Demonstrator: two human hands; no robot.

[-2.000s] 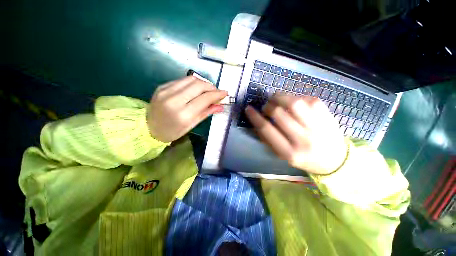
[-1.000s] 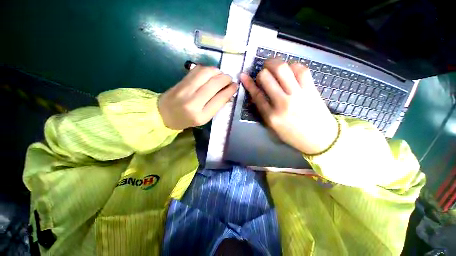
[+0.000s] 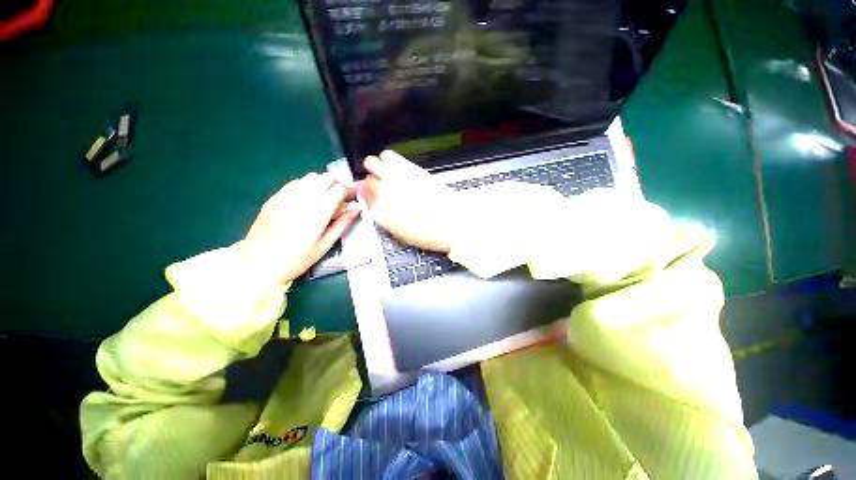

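Observation:
The open grey laptop lies in front of me on a pale pad. Its black screen shows rows of white text and a green and a red block near the bottom. My left hand is at the laptop's left edge, fingertips pinched together; what they hold is hidden. My right hand reaches over the keyboard, its fingertips meeting the left hand's at the rear left corner. A flat silver item, perhaps a USB stick, shows below my left hand at the left edge.
Several small dark connectors with pale ends lie on the green bench at the far left. A red-edged object is at the top left corner. Another dark, red-edged object is at the far right.
The view has turned, so the screen with its text now shows. Both hands have moved to the rear left corner of the laptop. The stick now shows below my left hand rather than above it.

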